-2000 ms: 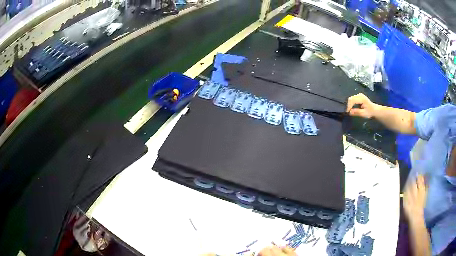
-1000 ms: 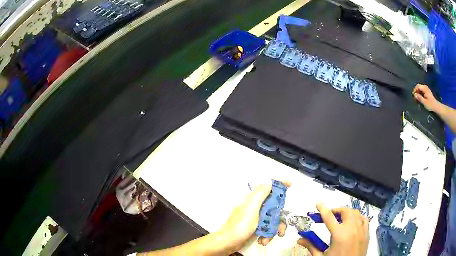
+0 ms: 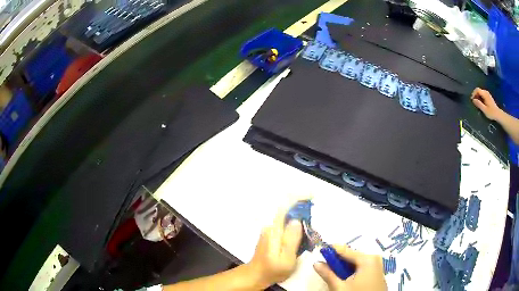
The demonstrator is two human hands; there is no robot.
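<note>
My left hand [image 3: 279, 247] holds a blue-grey plastic housing [image 3: 300, 211] upright above the white table top; the fingers cover much of it. My right hand [image 3: 355, 270] grips side cutters [image 3: 337, 261] by the blue handles. Their silver jaws are at the housing's right edge; whether they are closed on a stub cannot be told. Untrimmed housings [image 3: 455, 264] lie in a loose pile at the lower right. Gate stubs [image 3: 405, 237] are scattered beside them.
A row of housings [image 3: 371, 76] lies on the black foam stack [image 3: 364, 125]. A small blue bin [image 3: 271, 50] and bright blue angular piece [image 3: 329, 27] are behind it. Black sheets [image 3: 165, 128] lie left. Another person's hand [image 3: 484, 103] is at the right.
Both hands were out of view or barely visible at first, then appeared with housing and cutters. Since then the housing has turned and lifted slightly, and the cutters have moved left against it.
</note>
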